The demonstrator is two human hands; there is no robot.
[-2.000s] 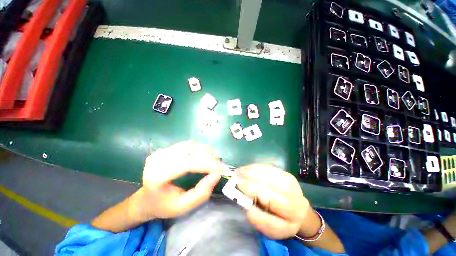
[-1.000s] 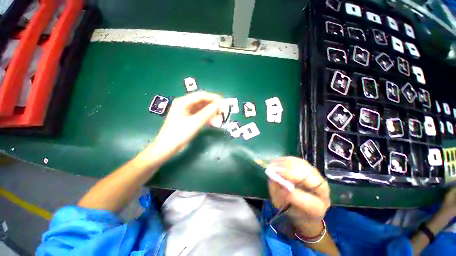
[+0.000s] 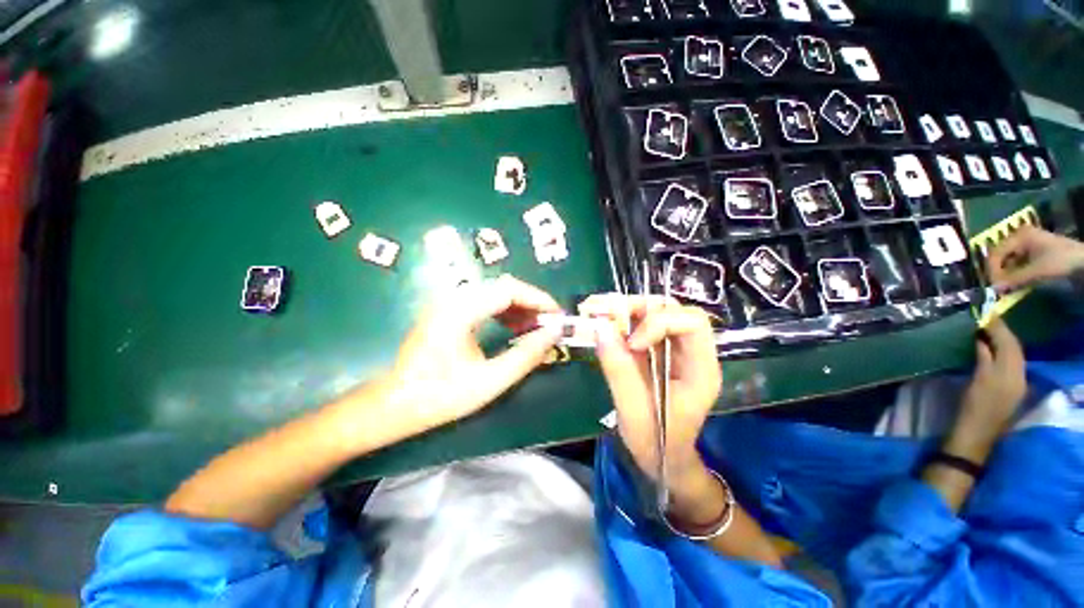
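Note:
My left hand (image 3: 470, 350) pinches the left end of a small white piece (image 3: 577, 330) with thumb and forefinger. My right hand (image 3: 657, 368) holds the piece's right end and also has thin silver tweezers (image 3: 660, 410) lying along the palm, pointing toward the wrist. The fingers hide much of the piece. Several loose white die-cut pieces, one here (image 3: 379, 248), lie on the green bench beyond my hands. A black watch housing (image 3: 264, 289) with a bright rim lies to their left.
A black blister tray (image 3: 820, 311) with bright-rimmed housings and white parts is at the right. A neighbouring worker's hands (image 3: 1032, 259) hold a yellow strip (image 3: 1006, 226). A red bin (image 3: 36, 238) is far left. A metal post (image 3: 407, 54) stands on the pale rail.
The view has shifted right. My left hand has come back from the loose pieces to meet my right hand at the white piece. The neighbour's hands now show with the yellow strip.

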